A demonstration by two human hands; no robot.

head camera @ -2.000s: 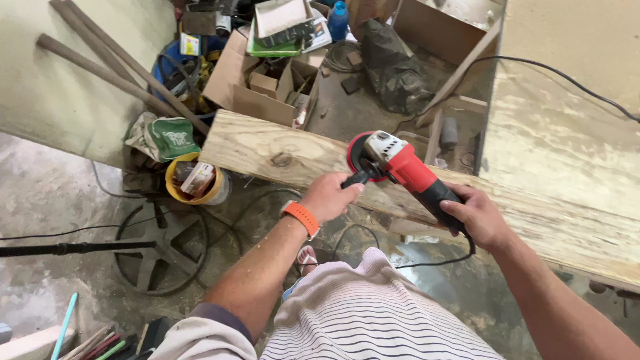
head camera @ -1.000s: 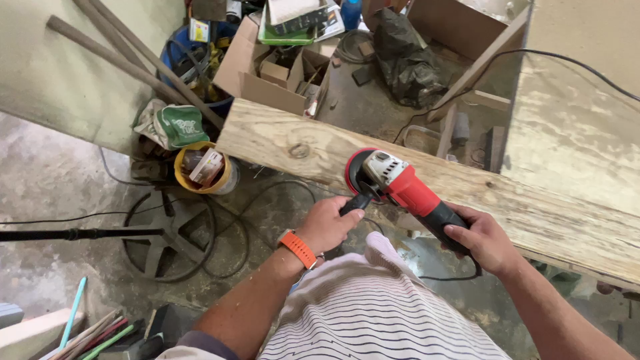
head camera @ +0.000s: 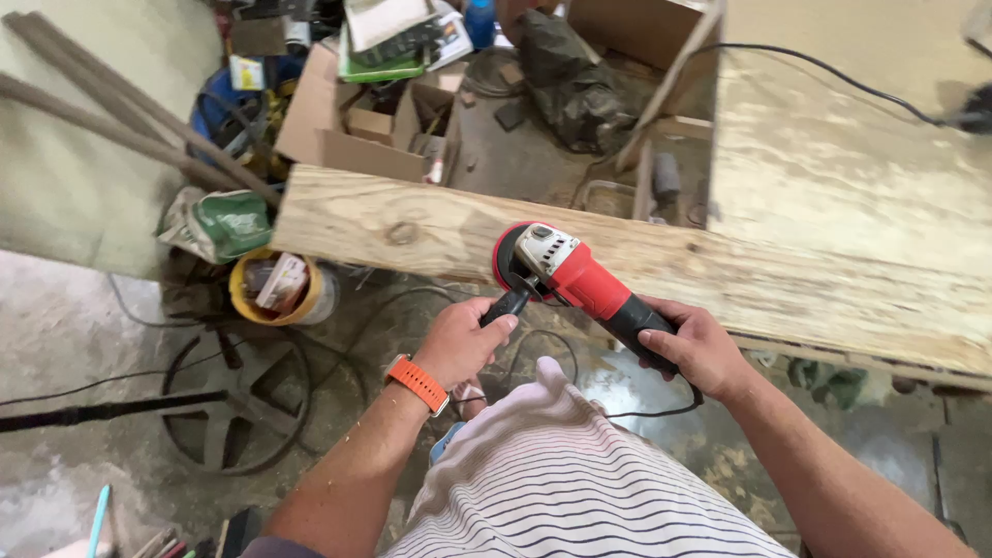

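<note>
A red and black angle grinder (head camera: 593,280) lies over the middle of a long wooden plank (head camera: 364,213), its round red-edged disc (head camera: 505,260) at the plank's near edge. Whether the disc touches the wood cannot be told. My left hand (head camera: 463,341), with an orange watch band at the wrist, grips the black side handle (head camera: 504,306). My right hand (head camera: 690,345) is wrapped around the black rear body of the grinder, and a power cord hangs from its end. The plank shows a dark knot left of the disc.
Beyond the plank stand an open cardboard box (head camera: 372,151) and a black plastic bag (head camera: 570,85). A yellow bucket (head camera: 240,291) and a star-shaped metal base (head camera: 232,395) are at left. A black cord (head camera: 821,66) crosses the plywood sheet (head camera: 845,178) at right.
Both hands keep hold of the grinder. Compared with two seconds ago, the grinder's disc sits farther right along the plank, away from its left end.
</note>
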